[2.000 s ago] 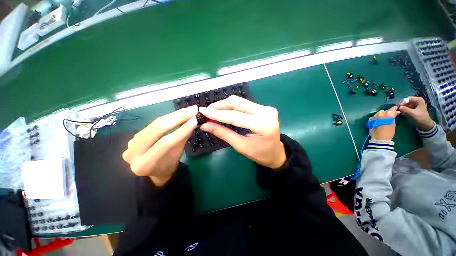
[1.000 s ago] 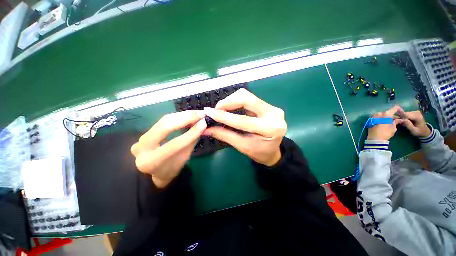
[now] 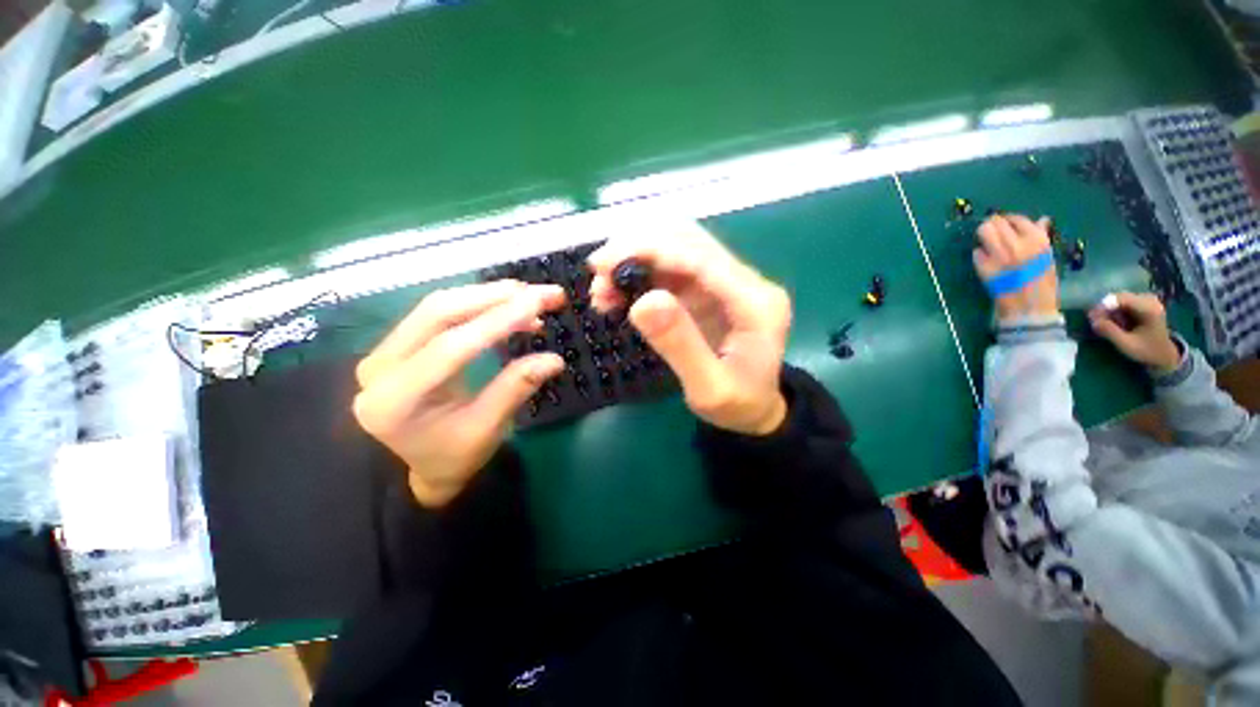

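My right hand (image 3: 712,325) holds a small dark module (image 3: 632,276) between thumb and fingers, over the upper middle of the foam tray. My left hand (image 3: 449,373) is just to the left, with thumb and fingers apart and nothing seen in it. The black foam tray (image 3: 638,391) lies under and between both hands, with rows of small black parts standing in it. The hands hide part of its left and right sides.
Two small loose parts lie right of my right hand, one with yellow (image 3: 873,292). A black foam sheet (image 3: 290,497), white card (image 3: 122,493) and cable (image 3: 283,333) are at left. A co-worker's hand (image 3: 1016,263) reaches over loose parts at right, near a clear tray (image 3: 1205,207).
My hands have parted; the module is now in my right hand alone. Another loose part lies on the mat at right. The co-worker's strapped hand has moved up to the loose parts.
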